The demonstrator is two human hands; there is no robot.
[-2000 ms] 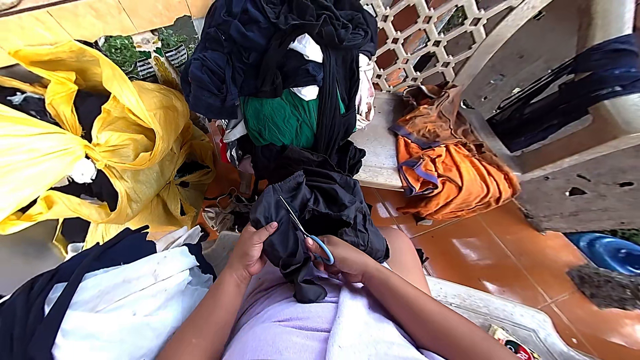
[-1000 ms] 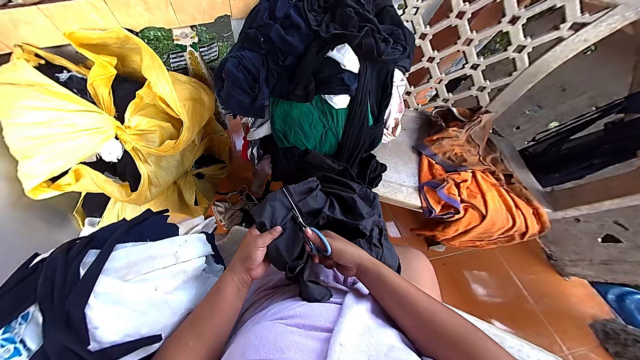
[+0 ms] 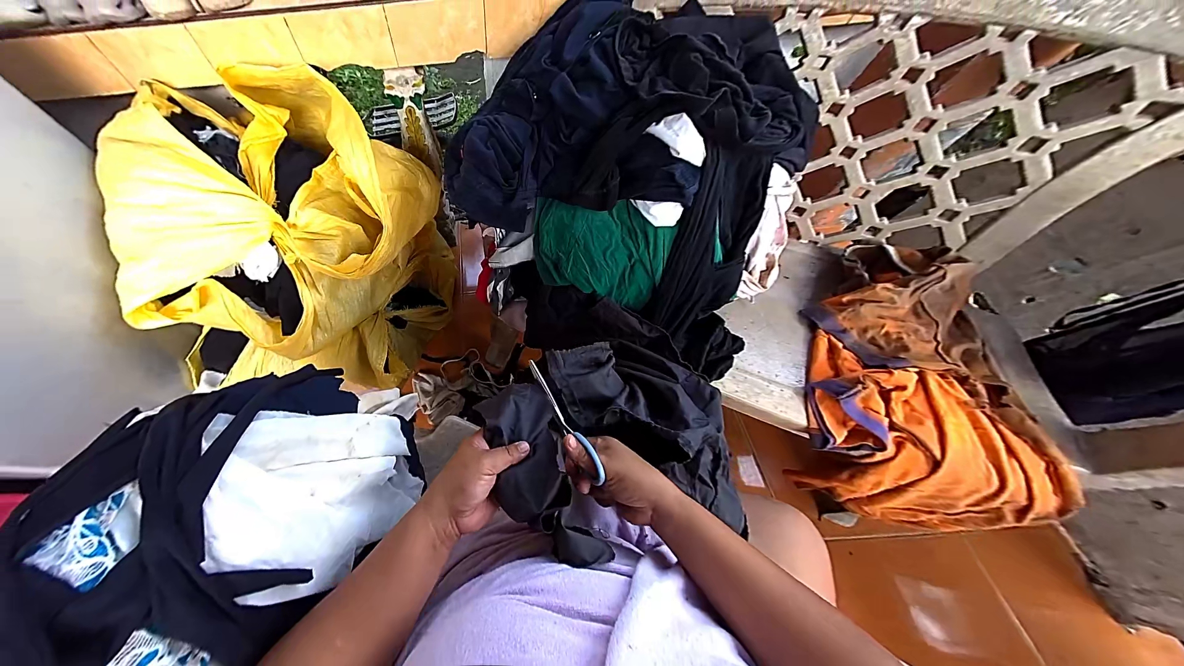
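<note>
A black cloth (image 3: 638, 407) lies bunched over my lap, which is covered in pale lilac fabric. My left hand (image 3: 476, 481) pinches an edge of this cloth between thumb and fingers. Scissors with blue handles (image 3: 592, 460) are in my right hand (image 3: 615, 481), their blades pointing up and away from me against the cloth. Whether the blades are parted is hard to tell. Some of the cloth hangs down between my two hands.
Knotted yellow sacks (image 3: 342, 222) stuffed with cloth stand at the upper left. White cloth (image 3: 305, 499) and dark strips lie at lower left. A dark pile with green fabric (image 3: 601, 250) sits ahead on a bench (image 3: 763, 351). Orange cloth (image 3: 934, 435) hangs at its right, near a lattice (image 3: 934, 120).
The view has shifted a little to the left. My hands remain close together at the black cloth, the scissors still in the right one.
</note>
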